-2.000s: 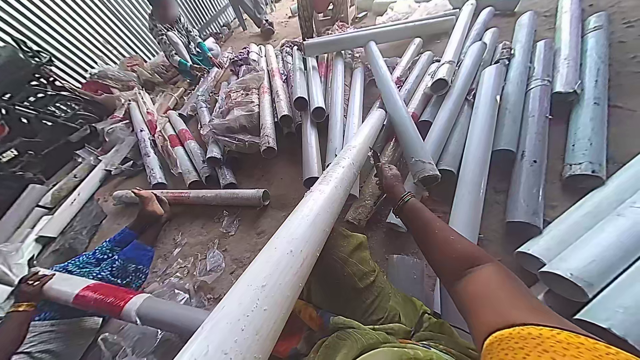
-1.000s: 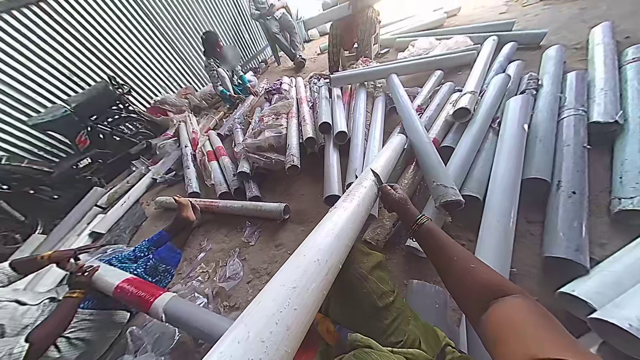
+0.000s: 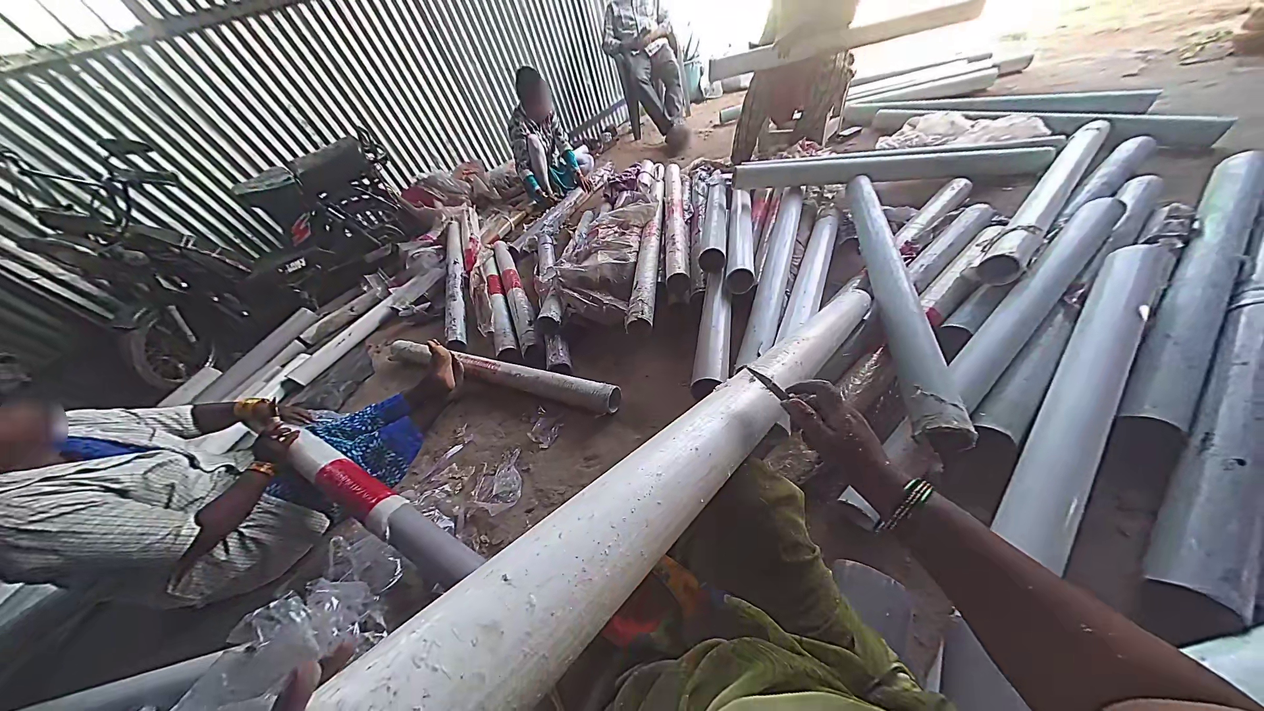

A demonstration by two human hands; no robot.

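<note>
A long whitish plastic pipe (image 3: 583, 533) slants across my lap, from the bottom edge up to the other pipes. My right hand (image 3: 829, 425), with dark green bangles at the wrist, grips a thin dark blade (image 3: 766, 383), which lies against the top of this pipe. At the bottom left, a few blurred fingers of my left hand (image 3: 314, 679) show beside the pipe's near end; the rest is cut off or hidden. Crumpled clear plastic film (image 3: 326, 612) lies close to them. Green cloth (image 3: 760, 592) covers my legs under the pipe.
Grey pipes (image 3: 1066, 395) lie close together on the right. Pipes with red bands and plastic wrap (image 3: 602, 257) spread ahead. At left a seated person (image 3: 148, 513) holds a red-banded pipe (image 3: 346, 484). Farther back are another seated person (image 3: 541, 148), motorcycles (image 3: 306, 207) and a corrugated metal wall (image 3: 395, 79).
The view has tilted up and shows more of the background. My right hand remains at the pipe with the blade. Fingers beside the pipe's near end have come into view.
</note>
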